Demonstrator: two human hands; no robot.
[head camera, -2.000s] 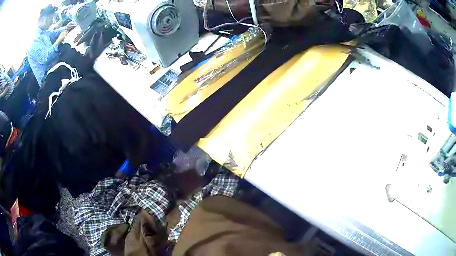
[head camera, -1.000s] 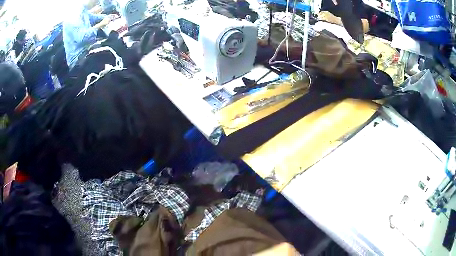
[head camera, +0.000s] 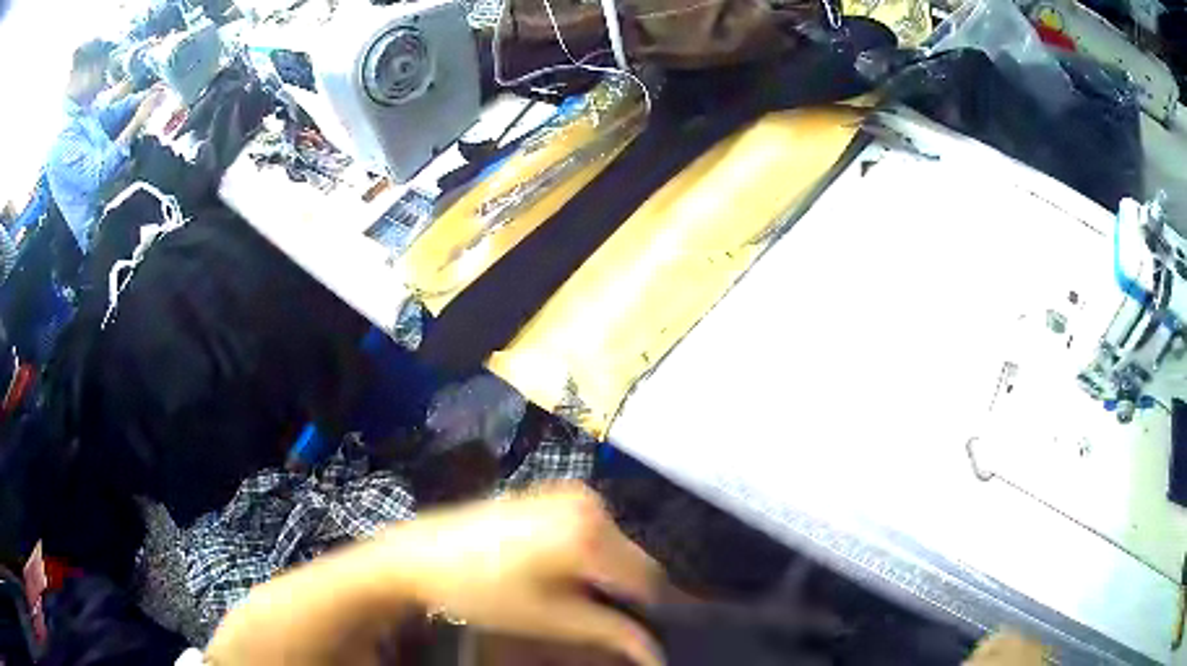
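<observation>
My left hand (head camera: 534, 566) is blurred and reaches in from the lower left, below the table's front edge. Its curled fingers appear closed on a dark cloth band (head camera: 781, 635), which runs right along the bottom edge. Only a small blurred part of my right hand (head camera: 1015, 651) shows at the bottom edge, near the band's right end; its grip cannot be told. A little brown cloth (head camera: 449, 640) shows under my left wrist. The rest of the garment is cut off or hidden.
The white sewing table (head camera: 846, 351) has yellow-brown tape (head camera: 677, 260) at its left part and machine parts (head camera: 1132, 325) at right. Plaid cloth (head camera: 313, 507) lies at lower left. A large black garment pile (head camera: 208, 364) stands left. A person (head camera: 85, 163) is at far left.
My left hand has come into view over the brown and plaid cloth, and part of my right hand shows at the bottom. The view has swung, showing more of the machine at right.
</observation>
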